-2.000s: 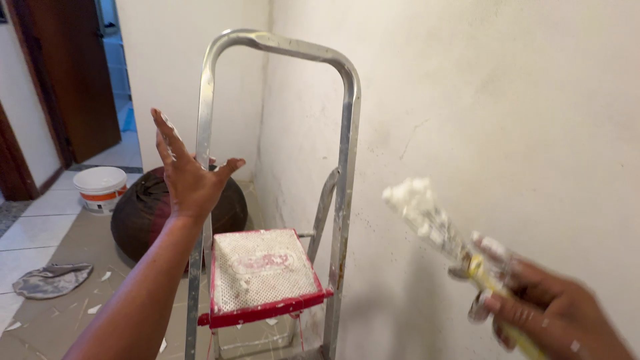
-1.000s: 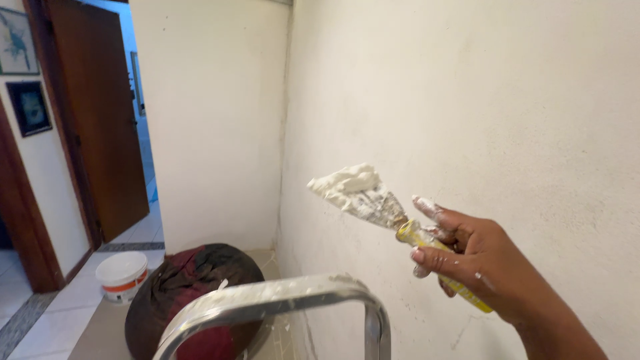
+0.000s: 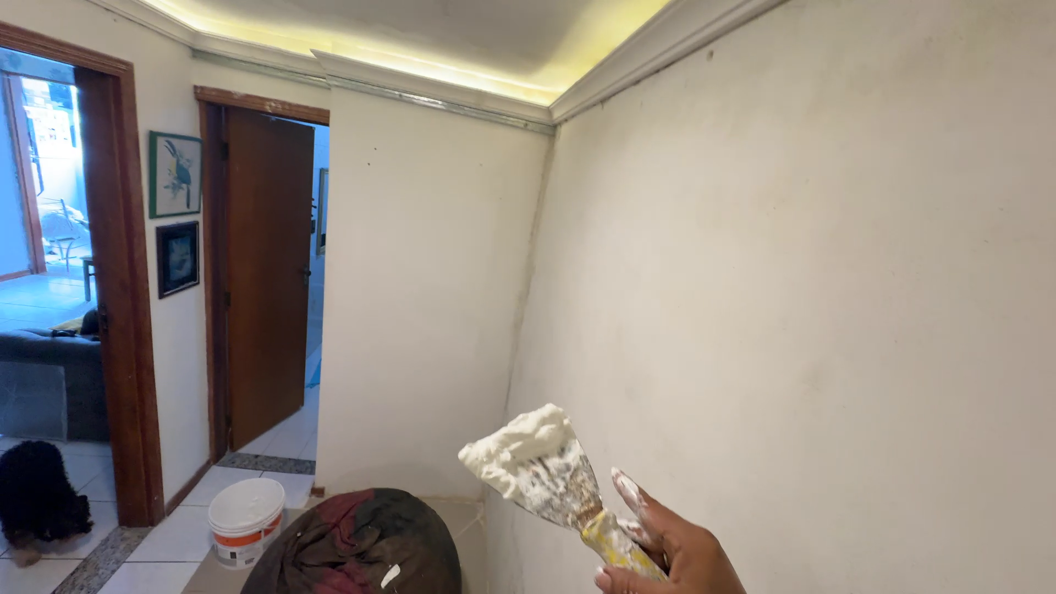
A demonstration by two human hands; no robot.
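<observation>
My right hand (image 3: 672, 553), its fingertips smeared white, grips the yellow handle of a putty knife (image 3: 561, 487) at the lower middle. The blade points up and left, with a thick white layer of filler (image 3: 524, 441) along its broad end. Behind the blade rises the pale right-hand wall (image 3: 784, 330), marked with faint stains; whether the knife touches it does not look so. My left hand is out of the frame.
A white plastic bucket (image 3: 246, 524) stands on floor tiles beside a dark, cloth-like rounded bundle (image 3: 359, 544). A black curly-haired dog (image 3: 41, 495) is at the left doorway. A brown wooden door (image 3: 268, 272) stands ajar. Ceiling moulding (image 3: 437, 95) runs above.
The view has tilted up, and the metal stepladder has left it. My left hand, raised near the ladder two seconds ago, is out of view. My right hand still holds the loaded putty knife.
</observation>
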